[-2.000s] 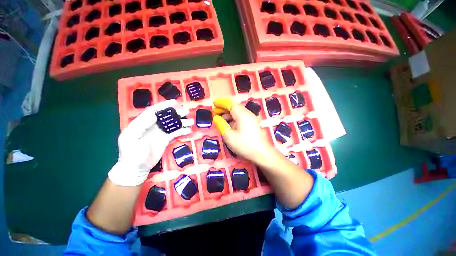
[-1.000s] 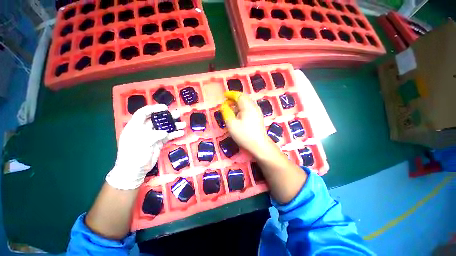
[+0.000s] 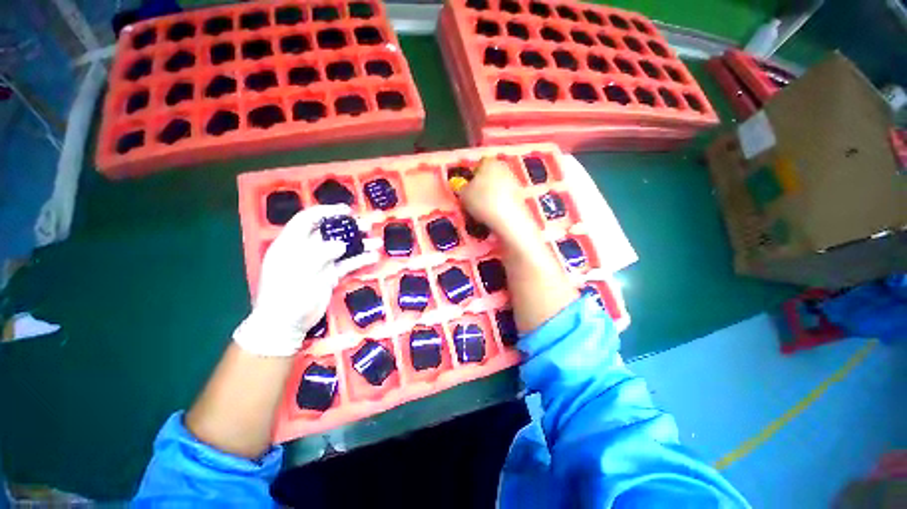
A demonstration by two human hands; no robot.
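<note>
My left hand (image 3: 298, 273), in a white glove, holds a black smartwatch body (image 3: 341, 234) with lit pale rows on its screen, over the left side of the pink-red working tray (image 3: 261, 183). My right hand (image 3: 489, 197), with yellow finger cots, reaches into the tray's top row. Its fingertips are at a pocket with a black unit (image 3: 459, 172); whether they grip it is hidden. To their left is an empty pocket (image 3: 428, 185), then a unit with a lit screen (image 3: 380, 193). Other pockets hold dark units with white streaks.
A filled tray (image 3: 264, 129) lies at the upper left, stacked trays (image 3: 587, 127) at the upper right. A white sheet (image 3: 603, 224) sticks out under the working tray's right side. A brown cardboard box (image 3: 816, 189) stands at right. A blue sleeve (image 3: 875, 313) shows at the right edge.
My right hand has moved up and right from beside the second row to the top row. My left hand still holds its lit unit. The view has shifted somewhat, showing more of the box.
</note>
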